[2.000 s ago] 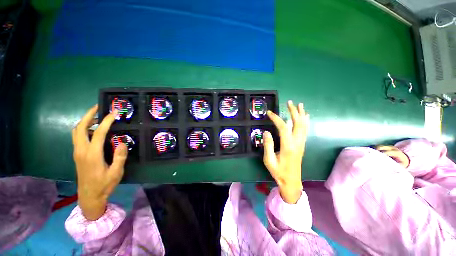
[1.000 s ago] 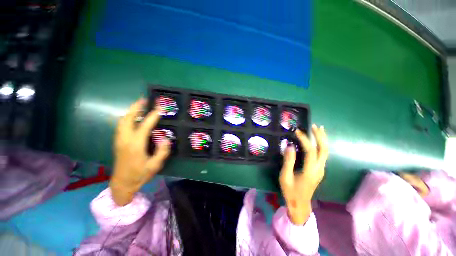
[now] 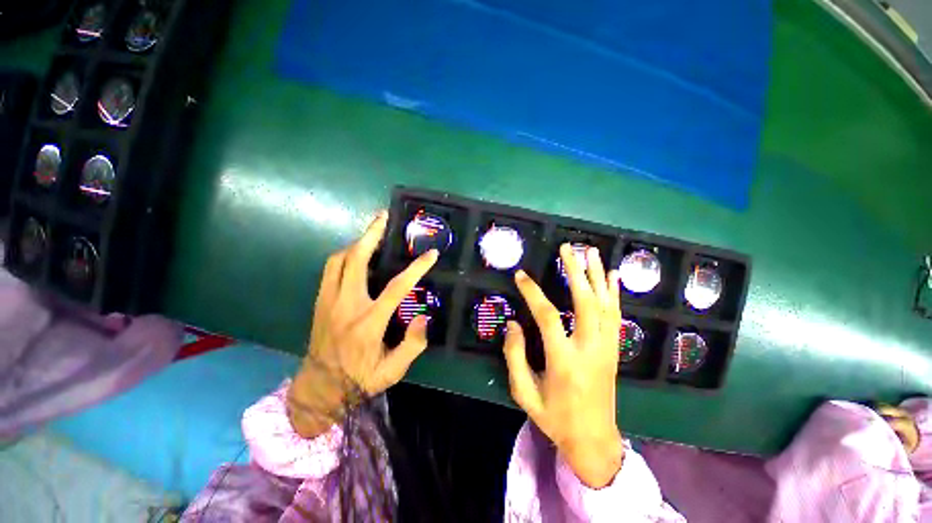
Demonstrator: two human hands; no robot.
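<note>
A black compartment tray with two rows of square pockets lies on the green bench mat, tilted down to the right. Its pockets hold round smartwatches with lit faces, some glaring white, others showing red and green marks. My left hand is at the tray's left end, fingers apart, index and thumb over the leftmost pockets. My right hand lies over the middle of the tray with fingers spread, index and thumb near the lower watch of the second column. It partly hides the third-column watches. Neither hand grips a watch.
A blue mat lies beyond the tray. Larger black trays with rows of watches stand at the left. People in pink smocks sit at both sides; a hand shows at far right. A thin dark cable is at the right edge.
My right hand has moved from the tray's right end to its middle. The view has turned, so the tray appears further right and tilted, and more of the left trays shows.
</note>
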